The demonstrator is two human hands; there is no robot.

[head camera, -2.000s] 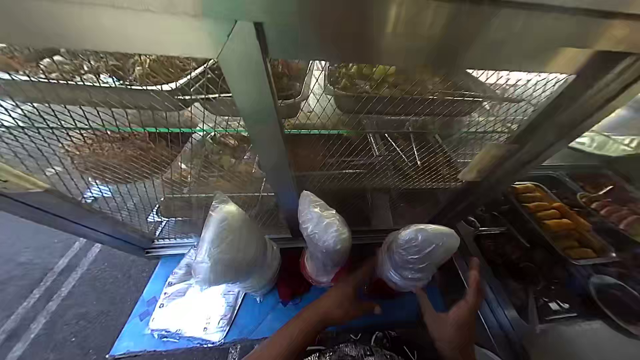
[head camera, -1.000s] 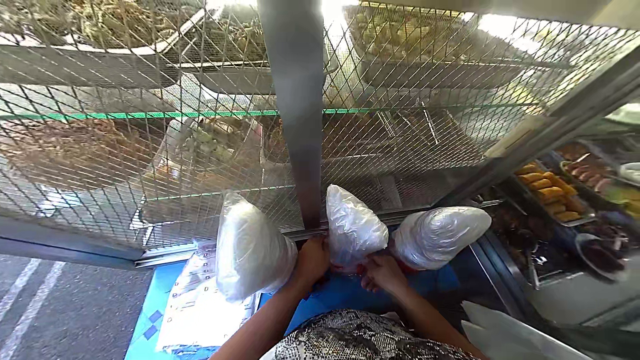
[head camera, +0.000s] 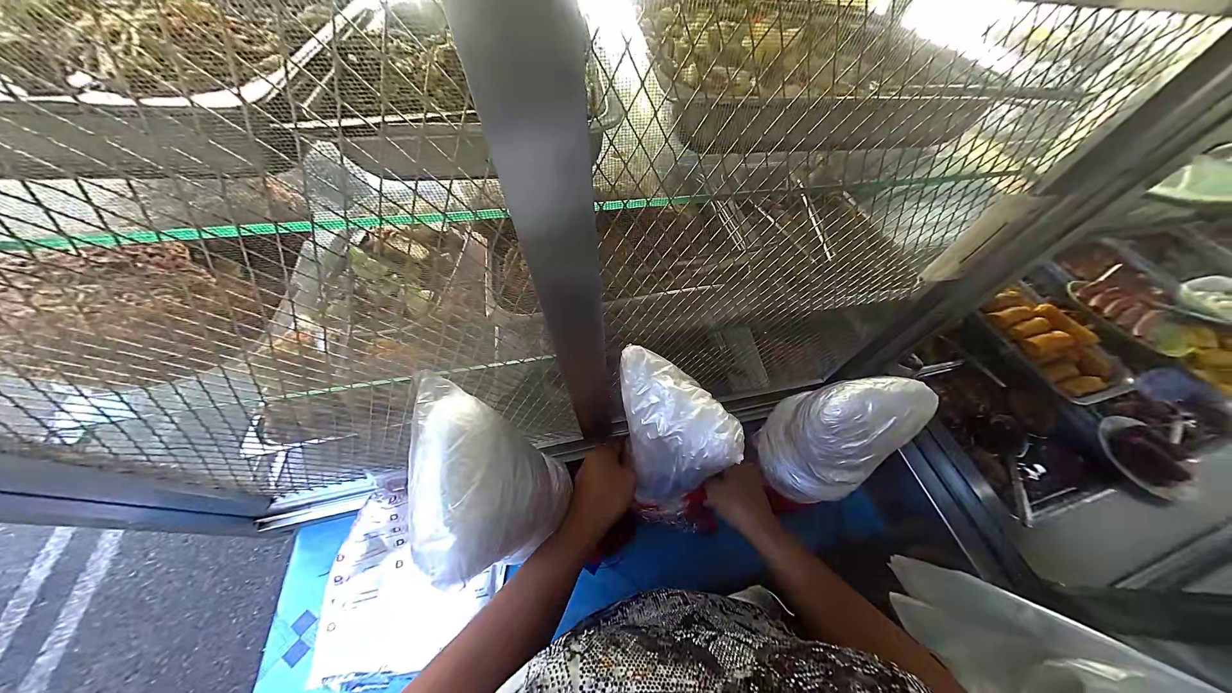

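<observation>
Three bundles of clear plastic bags stand in a row at the foot of a mesh-fronted food case. My left hand [head camera: 606,481] is at the lower left side of the middle bundle [head camera: 674,423], its fingers mostly hidden. At that bundle's lower right is my right hand [head camera: 739,493], fingers curled by red material [head camera: 674,510] under the plastic. Whether either hand grips it, I cannot tell. The left bundle [head camera: 481,491] is close to my left wrist. Leaning right, the right bundle [head camera: 842,438] is beyond my right hand.
Behind the metal-framed mesh [head camera: 404,289] are trays of food. White printed bags [head camera: 395,606] lie on the blue surface [head camera: 289,616] at left. To the right are a tray of yellow-orange food pieces [head camera: 1049,342] and other dishes. Translucent plastic [head camera: 1020,635] is at lower right.
Two seconds ago my hands were near the right bundle, the right one with spread fingers. Both have moved left to the middle bundle. The view has shifted closer to the case.
</observation>
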